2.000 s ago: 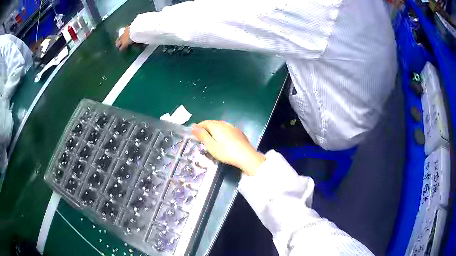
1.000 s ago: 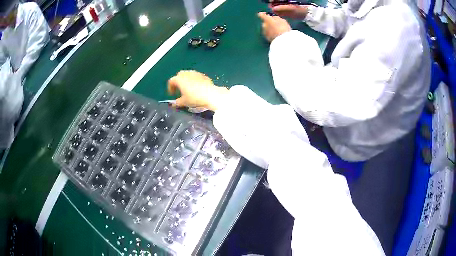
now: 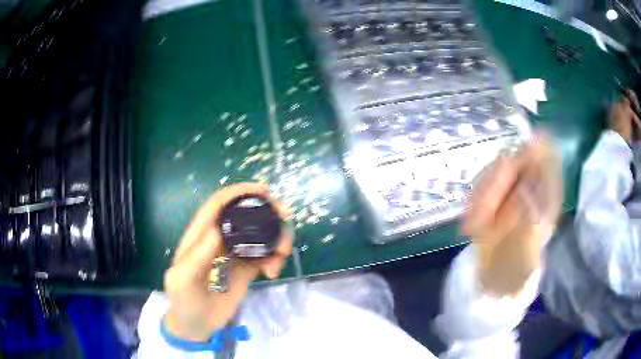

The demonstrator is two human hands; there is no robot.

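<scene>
My left hand (image 3: 200, 263) holds a round black housing (image 3: 251, 226) above the mat's front edge. A small circuit board (image 3: 219, 274) with gold spots hangs beside it against the palm. Many small white pieces (image 3: 281, 165) lie loose on the green mat beyond the hand. My right hand (image 3: 516, 203) is strongly blurred at the front right corner of the clear blister tray (image 3: 411, 158). A thin light streak shows above its fingers, but I cannot tell whether it holds a tool.
Black blister trays (image 3: 49, 175) are stacked at the left. A white scrap (image 3: 531, 94) lies right of the clear tray. A neighbouring worker's sleeve (image 3: 603, 189) and hand show at the far right. The mat's front edge crosses below my hands.
The view has swung left and down. My left hand with the black housing has come into view. My right hand has moved back from the mat beyond the clear tray to the tray's near corner.
</scene>
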